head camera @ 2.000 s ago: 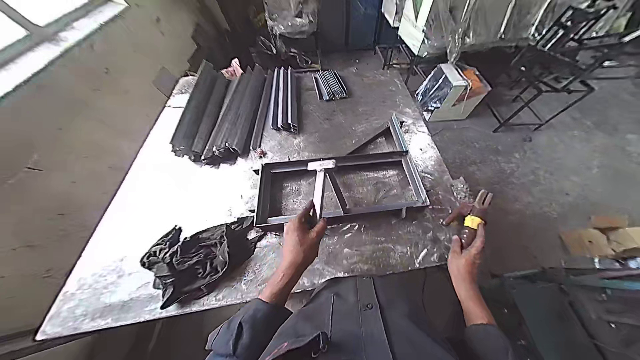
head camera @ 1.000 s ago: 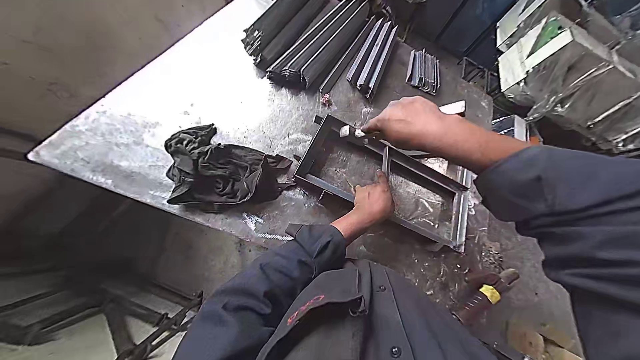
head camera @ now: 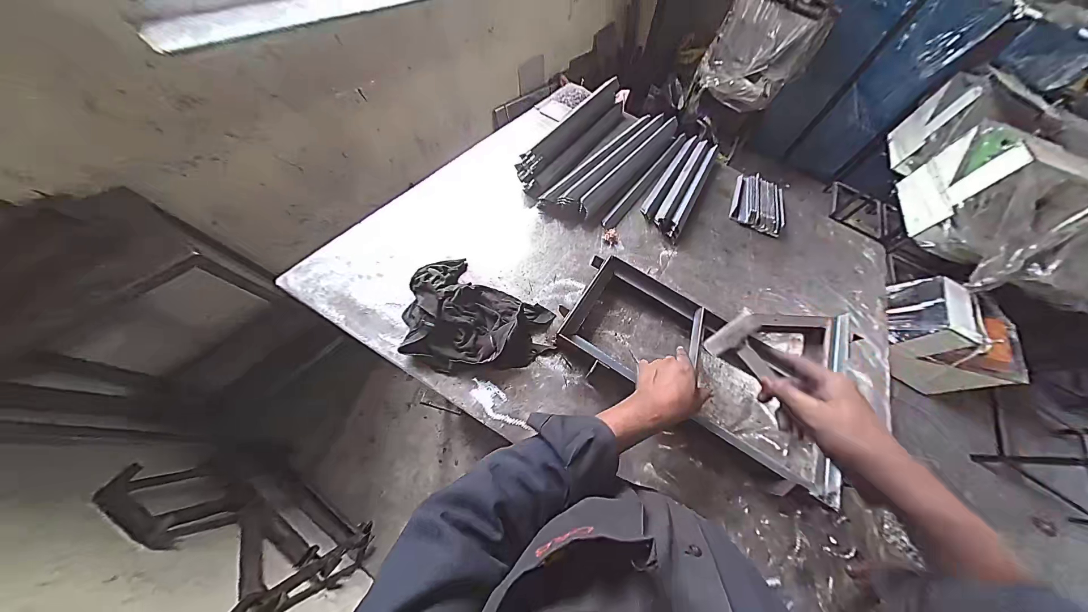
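A rectangular steel frame [head camera: 650, 287] with a crossbar [head camera: 697, 336] lies on the metal-topped table. My left hand [head camera: 670, 389] grips the crossbar near its lower end, by the frame's near side. In my right hand [head camera: 820, 404], blurred, is a hammer [head camera: 733, 335], its head just right of the crossbar and above the frame. A brace and an end piece of angle steel [head camera: 837, 365] show at the frame's right side. Left of the frame lies a crumpled dark cloth [head camera: 472, 321].
Bundles of long steel profiles [head camera: 586, 157] lie at the table's back, with short steel pieces [head camera: 757, 204] to their right. Plastic-wrapped items [head camera: 1007, 183] and a box [head camera: 956, 336] stand beyond the right edge. Dark metal frames [head camera: 221, 510] are at lower left.
My right hand, over the frame's far left part a second ago, is now at its right part with the hammer. The pliers with yellow on the handle, held two seconds ago, are no longer in my right hand.
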